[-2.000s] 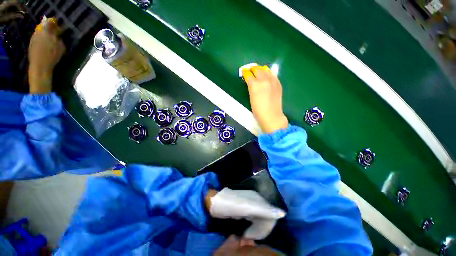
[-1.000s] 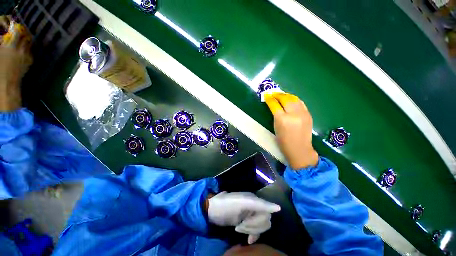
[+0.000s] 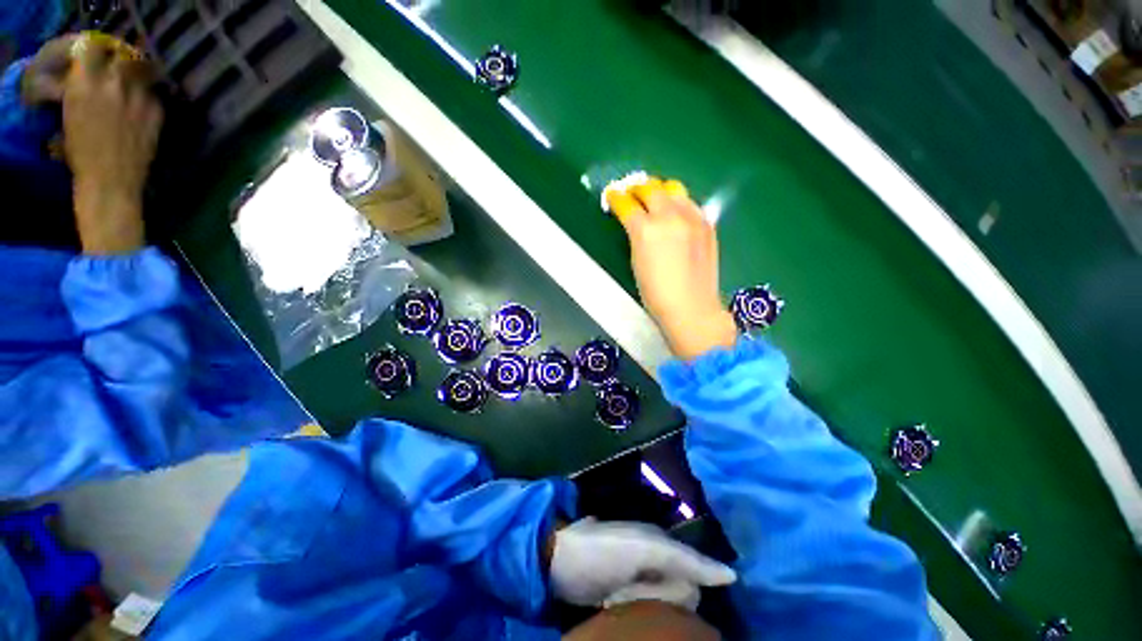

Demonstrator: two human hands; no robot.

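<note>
My right hand (image 3: 674,257) is over the green belt, bare with yellow-orange finger cots, its fingertips pinching a white wipe (image 3: 621,190). Whether a part lies under the wipe is hidden. Round dark purple parts lie spaced on the belt, one (image 3: 756,308) just right of my wrist and one (image 3: 497,69) up the belt. More round parts (image 3: 507,373) lie clustered on the bench. My left hand (image 3: 639,564), in a white glove, is low in the view near my body, fingers pointing right. I cannot tell if it holds anything.
A labelled bottle (image 3: 403,194) with a shiny metal top and a clear bag of white wipes (image 3: 301,238) stand left of the rail. A black pocketed tray (image 3: 232,63) and a coworker's hands (image 3: 110,138) are at upper left. A black glossy rectangle (image 3: 639,486) lies above my left hand.
My right hand has moved up and left along the belt with the wipe, off the part it was touching. My gloved left hand's fingers have changed pose. The view has shifted.
</note>
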